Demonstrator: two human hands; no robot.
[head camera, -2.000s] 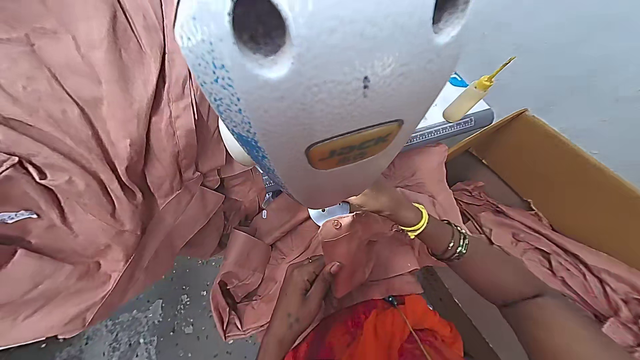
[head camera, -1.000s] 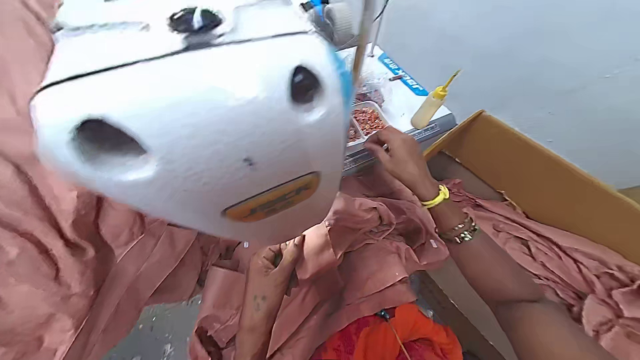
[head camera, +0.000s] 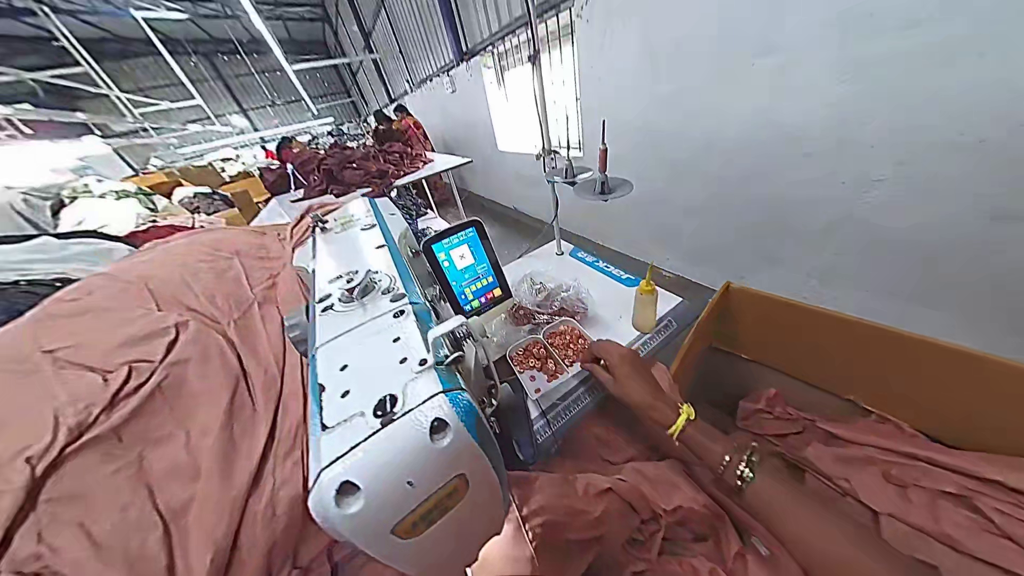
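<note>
My right hand (head camera: 628, 376) reaches over the right rim of a white two-part tray (head camera: 548, 389), its thumb and fingertips at the heap of reddish-brown buttons (head camera: 566, 342). Whether a button is between the fingers cannot be told. The other compartment holds more such buttons (head camera: 538, 362). To the left of the tray stands the white and blue Jack sewing machine head (head camera: 376, 376), with a lit control screen (head camera: 467, 268). Dusty-pink cloth (head camera: 616, 512) lies below my right forearm, and more of it (head camera: 152, 360) is heaped left of the machine. My left hand is not in view.
Behind the tray lies a clear plastic bag of buttons (head camera: 552, 298); a yellow-capped squeeze bottle (head camera: 645, 304) stands right of it. A thread stand (head camera: 552, 160) rises at the table's back. An open cardboard box (head camera: 864, 360) with pink cloth is at the right. People (head camera: 408, 128) are far off.
My right hand has gone from the cloth by the machine to the button tray. My left hand, seen on the cloth earlier, is out of view. The view has tilted up.
</note>
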